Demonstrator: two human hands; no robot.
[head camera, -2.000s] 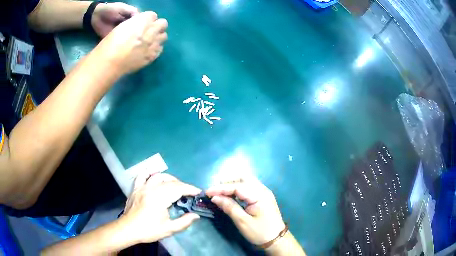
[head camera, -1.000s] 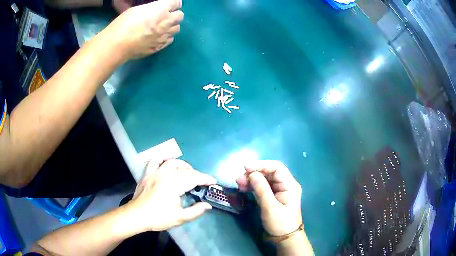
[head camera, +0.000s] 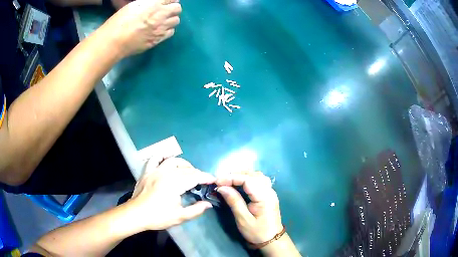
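My left hand (head camera: 168, 196) is shut on a black connector housing (head camera: 205, 193) at the table's edge, with thumb and fingers around its left end. My right hand (head camera: 253, 206) is at the housing's right end, thumb and forefinger pinched together over its face. Whether a pin is between those fingertips is too small to tell. The fingers hide most of the housing's face. A loose pile of small white pins (head camera: 224, 96) lies on the green table beyond my hands.
A tape marker (head camera: 161, 149) is at the table edge (head camera: 114, 125). Another person's arm (head camera: 75, 90) reaches over the table at left. Filled housings (head camera: 379, 201) lie in slanting rows at right, beside a clear plastic bag (head camera: 433, 143). A blue tray (head camera: 343, 5) is at the far side.
My right hand first moved off the housing, baring its rows of holes, and is now back over it. The camera view has shifted since the earliest frame. The other person's hand has moved slightly.
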